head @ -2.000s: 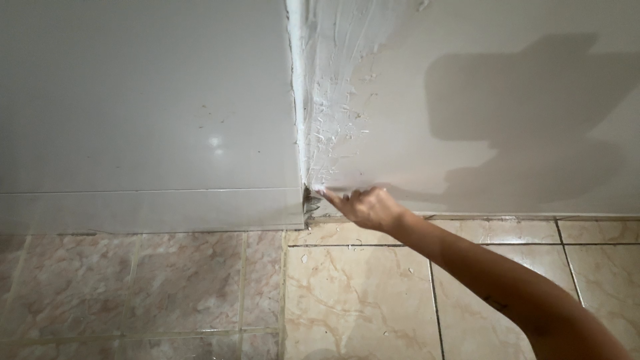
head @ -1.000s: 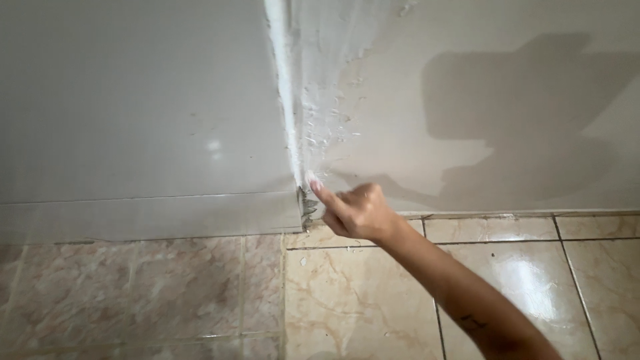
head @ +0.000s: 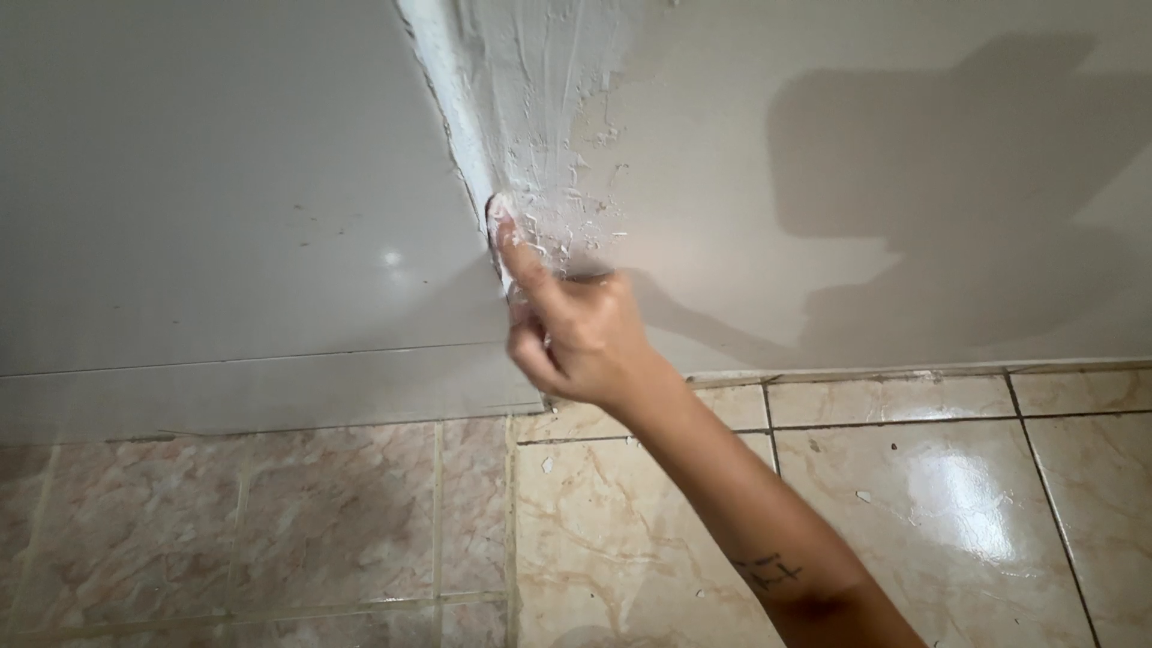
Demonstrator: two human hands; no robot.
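My right hand (head: 576, 324) reaches up from the lower right, its extended index finger smeared with white paste and touching the seam where two walls meet. The other fingers are curled and appear to hold nothing. White filler (head: 454, 99) runs down this corner seam. Beside it, on the right-hand wall (head: 702, 180), lies a rough, streaked patch of filler (head: 549, 117) with ragged edges and small lumps. The left-hand wall (head: 225, 207) is smooth and grey, with a few small marks. My left hand is out of view.
Below the walls, pinkish marbled tiles (head: 333, 513) lie on the left and beige veined tiles (head: 594, 540) on the right. Small white flakes (head: 547, 464) are scattered on the beige tiles. A narrow tile strip (head: 882, 400) borders the right wall's base. Shadows fall on that wall.
My right hand has moved up along the corner seam from near its bottom end, with the index finger still extended. The view has shifted slightly.
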